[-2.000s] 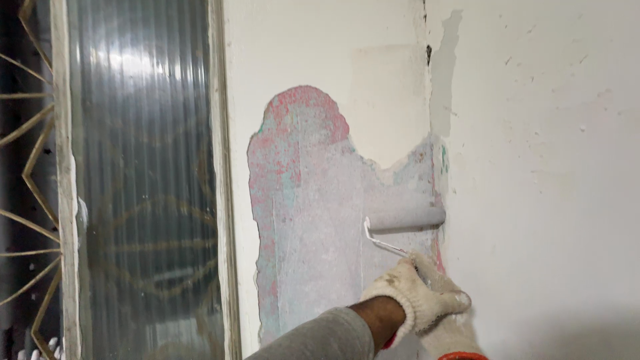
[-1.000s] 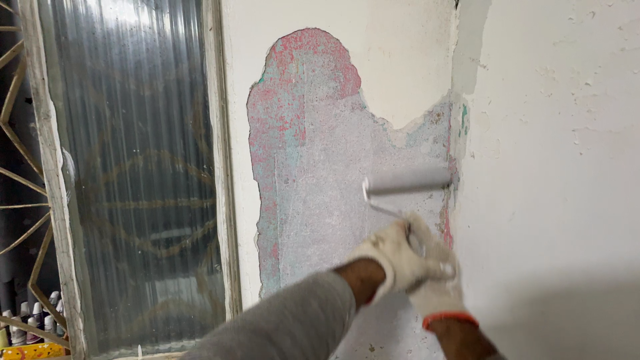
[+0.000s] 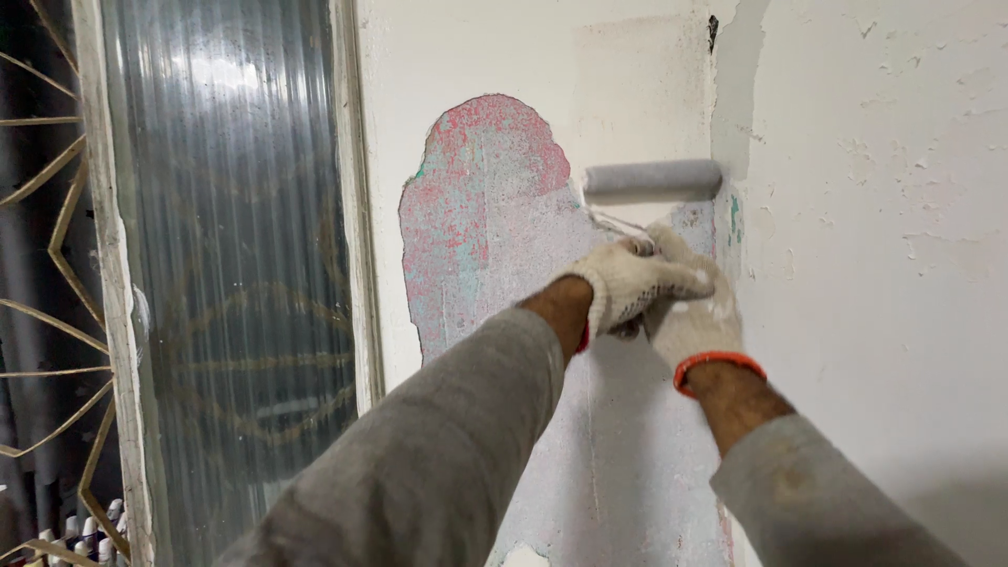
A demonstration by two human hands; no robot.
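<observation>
A paint roller [image 3: 654,179] with a grey sleeve lies level against the wall, close to the corner. Its wire frame runs down into my two gloved hands. My left hand [image 3: 638,285], in a knit glove with dark grip dots, is wrapped on the roller's handle. Beside and partly behind it, my right hand [image 3: 693,307], in a knit glove with an orange cuff, grips the same handle, which the fingers mostly hide. Behind the hands, a bare patch of wall [image 3: 504,205] shows pink, teal and grey layers with a ragged edge in the white paint.
At the left stands a ribbed glass window pane [image 3: 236,236] in a worn white frame [image 3: 358,205]. Past it are a metal grille [image 3: 55,244] and several small bottles [image 3: 87,535]. The side wall [image 3: 874,276] at the right has chipped paint.
Both hands have moved up the wall with the roller, from over the grey patch to its upper edge near the corner. My right sleeve now shows.
</observation>
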